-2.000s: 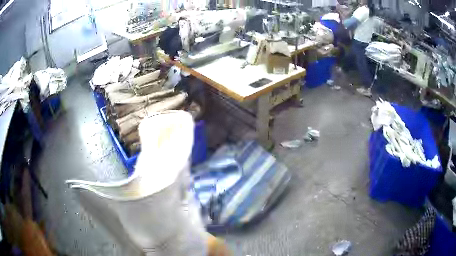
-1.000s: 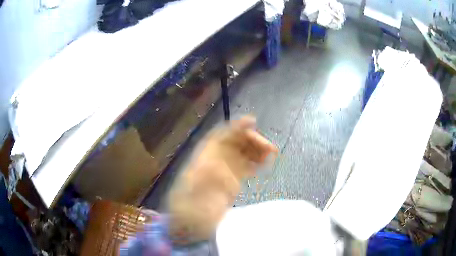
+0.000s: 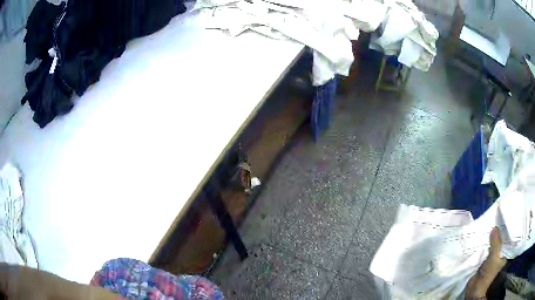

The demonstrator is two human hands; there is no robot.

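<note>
A white garment (image 3: 434, 252), probably a jacket, hangs crumpled at the lower right, with thin seam lines along its edge. My right hand (image 3: 490, 263) grips it at the lower right; part of the hand is hidden by the cloth. My left forearm and a plaid sleeve (image 3: 149, 282) show at the bottom left. My left hand is cut off by the left edge. The large white table (image 3: 135, 135) lies in front of me on the left.
A black garment heap (image 3: 94, 41) lies at the table's back left. White cloth heaps (image 3: 328, 29) lie at its far end, and another white piece (image 3: 12, 217) at its left edge. A blue bin (image 3: 469, 176) with white cloth stands right. Speckled floor (image 3: 328, 205) runs between.
The view has turned from the sewing machines to the white table. The white garment has stayed with me and now hangs at the right in my right hand.
</note>
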